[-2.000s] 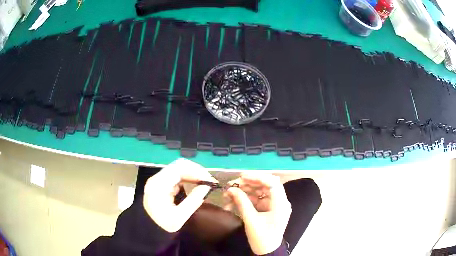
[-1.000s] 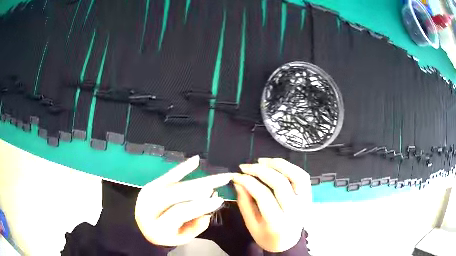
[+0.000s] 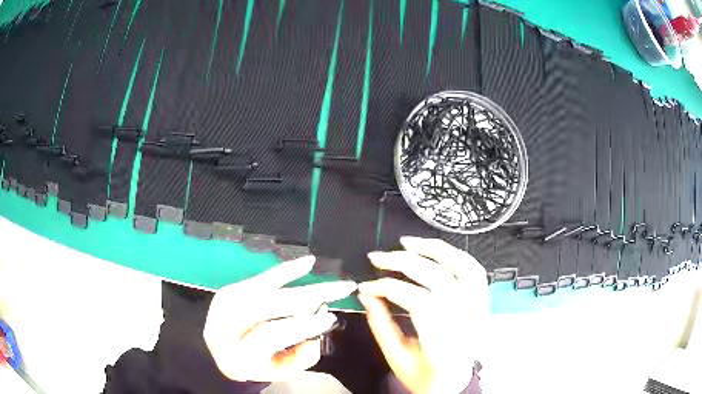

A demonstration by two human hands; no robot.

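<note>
Black flat ribbon cables (image 3: 254, 100) lie side by side, with a stepped row of dark connectors (image 3: 145, 224) along the near edge. My left hand (image 3: 265, 331) holds small dark clips (image 3: 331, 338) in its curled fingers. Its index fingertip reaches the near cable edge. My right hand (image 3: 435, 308) meets that fingertip there, its thumb and index finger closed around what looks like a connector end. The fingers and glare hide most of it. A round clear dish (image 3: 462, 161) of tangled black clips stands on the cables beyond my right hand.
Loose thin clips (image 3: 262, 183) lie in a broken line across the cables. A clear plastic tub (image 3: 650, 32) with a red item (image 3: 683, 28) beside it is at the far right. The green mat (image 3: 115, 250) shows along the near edge. A blue and red object (image 3: 8, 344) is low at the left.
First both hands were below the table edge handling small dark pieces. They then moved up to the near cable edge and have barely shifted since. The view moved closer and left.
</note>
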